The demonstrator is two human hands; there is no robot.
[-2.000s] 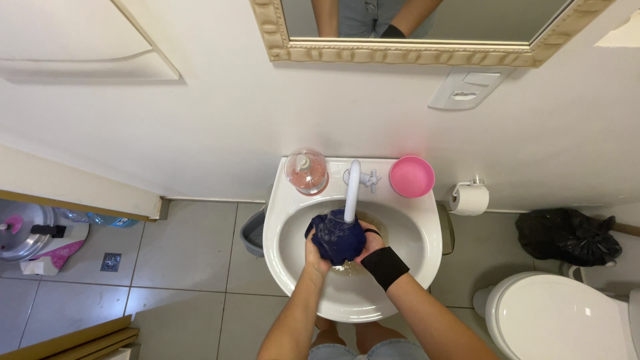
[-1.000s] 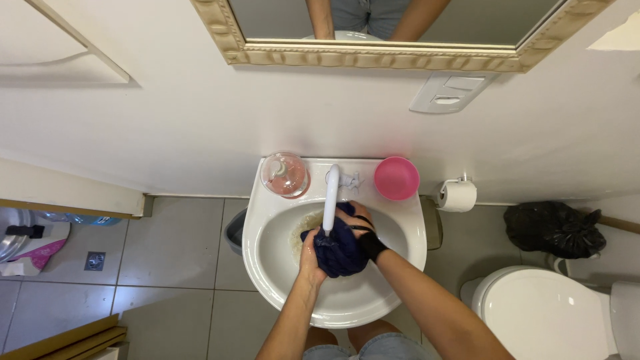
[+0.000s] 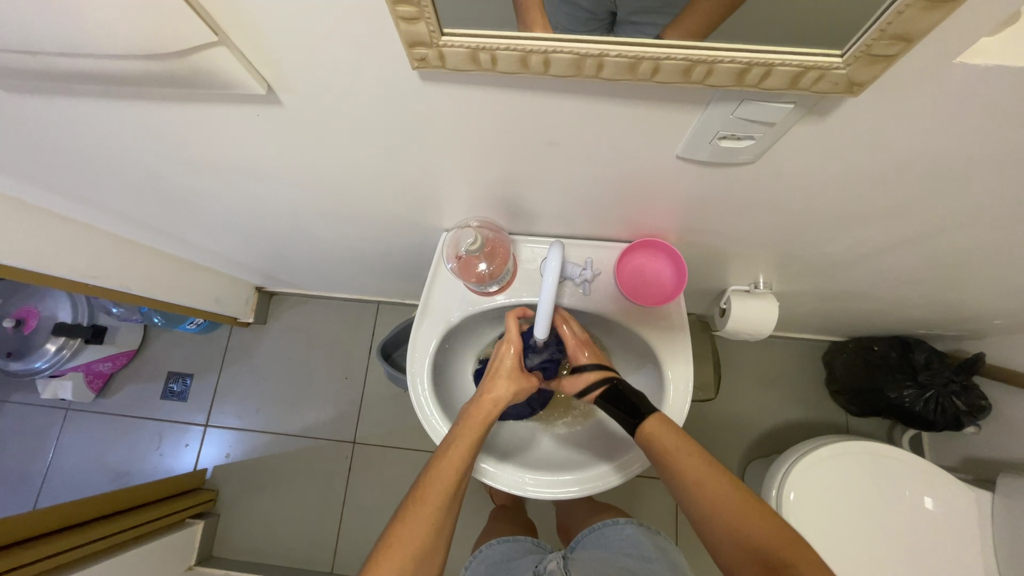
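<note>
Dark blue wet cloth (image 3: 526, 404) lies bunched in the white sink basin (image 3: 552, 485), under the spout of the white faucet (image 3: 549, 292), from which water runs. My left hand (image 3: 509, 364) grips the cloth from its left side, and my right hand (image 3: 582, 354), with a black wrist support around the wrist and thumb, holds it from the right. The thumbs nearly meet below the spout. Cloudy, foamy water lies around the cloth. Part of the cloth is hidden behind my hands.
On the sink's back ledge stand a soap pump bottle (image 3: 482, 258) at the left and a pink bowl (image 3: 650, 272) at the right. A toilet paper roll (image 3: 750, 313), a black plastic bag (image 3: 904, 384) and a toilet (image 3: 872, 504) are to the right. A framed mirror (image 3: 640, 72) hangs above.
The cloth was raised in both hands under the faucet; now it sits lower in the basin. My hands have shifted from below and beside it to its two sides near the spout.
</note>
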